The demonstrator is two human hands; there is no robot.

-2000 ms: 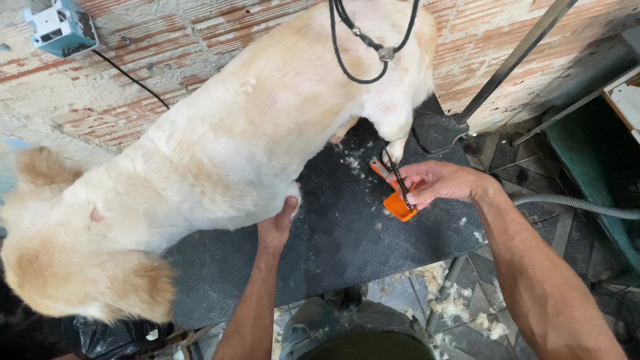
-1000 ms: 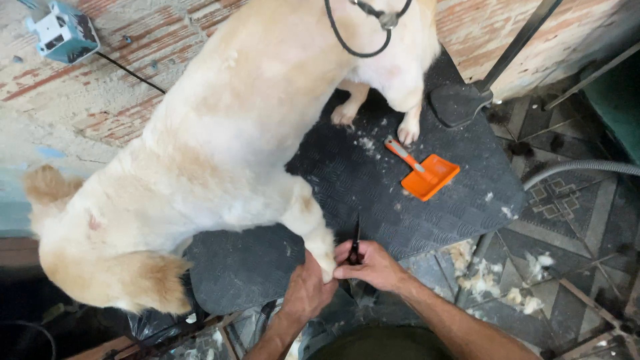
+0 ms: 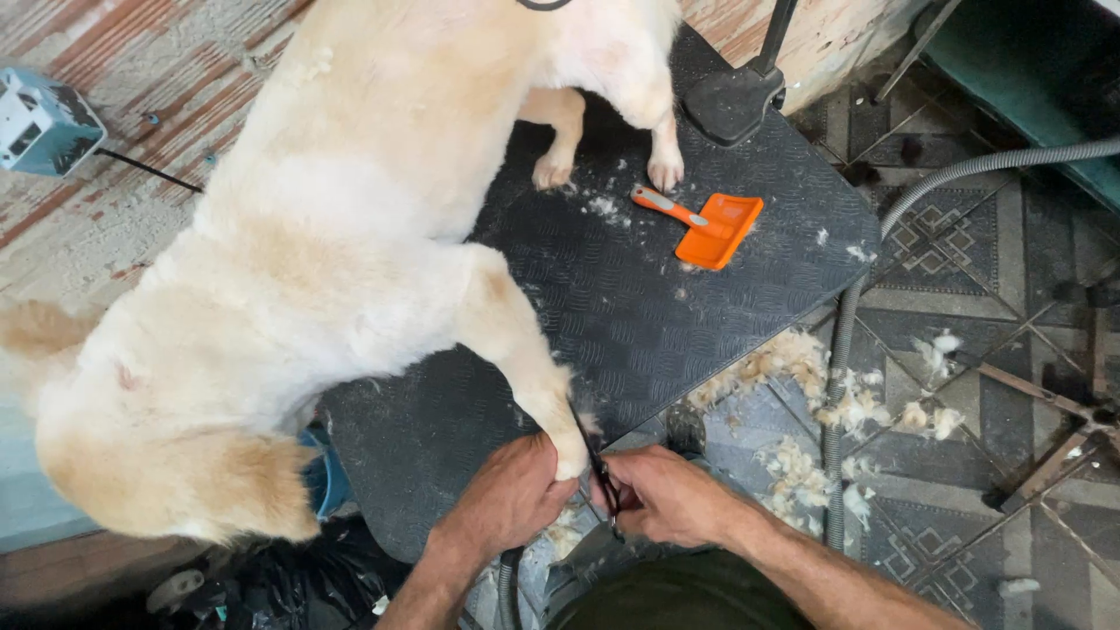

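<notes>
A cream-coloured dog (image 3: pixel 332 210) stands on a black textured grooming table (image 3: pixel 612 332), its head at the lower left. My left hand (image 3: pixel 512 490) is closed around the paw of its outstretched front leg (image 3: pixel 525 376) at the table's near edge. In my right hand (image 3: pixel 669 494) is a pair of dark scissors (image 3: pixel 597 464), blades pointing up along that leg, close beside the paw. My fingers partly hide the handles and the paw. An orange slicker brush (image 3: pixel 717 232) with a grey and orange handle lies near the hind paws.
A black post clamp (image 3: pixel 735 101) sits at the table's far edge. A grey corrugated hose (image 3: pixel 842 394) runs down the right side. Clumps of cut fur (image 3: pixel 801 464) lie on the tiled floor. Black plastic bags (image 3: pixel 306 577) are at lower left. A blue box (image 3: pixel 48 122) is on the brick wall.
Two seconds ago my right hand was by the orange brush; it is now beside the front paw with the scissors. The front leg, held by my left hand, has been stretched toward me.
</notes>
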